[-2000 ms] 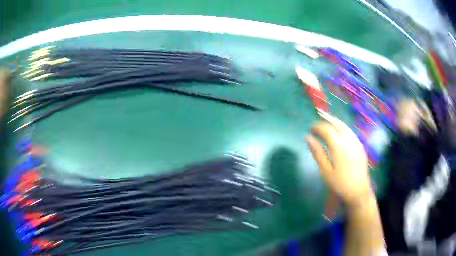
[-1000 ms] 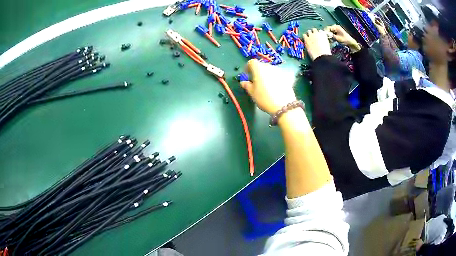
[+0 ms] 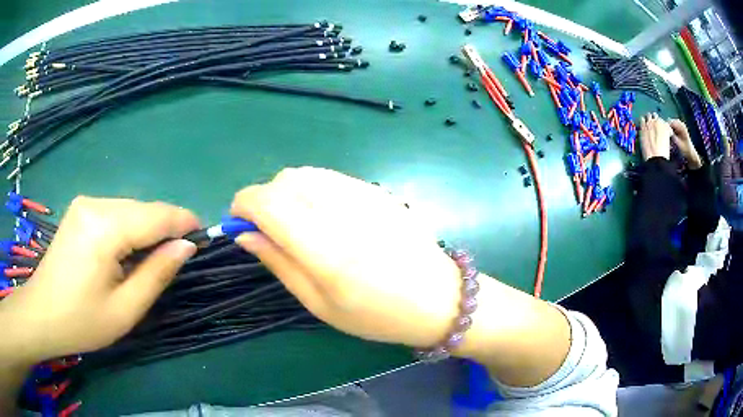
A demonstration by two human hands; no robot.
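My left hand (image 3: 122, 269) pinches a black cable (image 3: 195, 238) near its end between thumb and fingers. My right hand (image 3: 342, 248) pinches a blue end piece (image 3: 236, 226) at the cable's tip; a whitish band shows between the black and the blue. Any red part is hidden by my fingers. Below both hands lies the fitted cable bundle (image 3: 236, 301), with blue-and-red pieces at its left ends. At the far side lies the unfinished cable bundle (image 3: 204, 49), with gold tips at left and one cable apart from the rest.
A loose pile of blue-and-red end pieces (image 3: 582, 130) lies at right. A red cable (image 3: 542, 212) with pale connectors curves beside it. Small black caps (image 3: 450, 121) are scattered mid-table. Another worker's hands (image 3: 664, 138) are at far right, near short black parts (image 3: 623, 73).
My right hand has come back from the loose pile with a blue piece. My left hand is now in view, holding a cable. The view has turned back towards the bundles.
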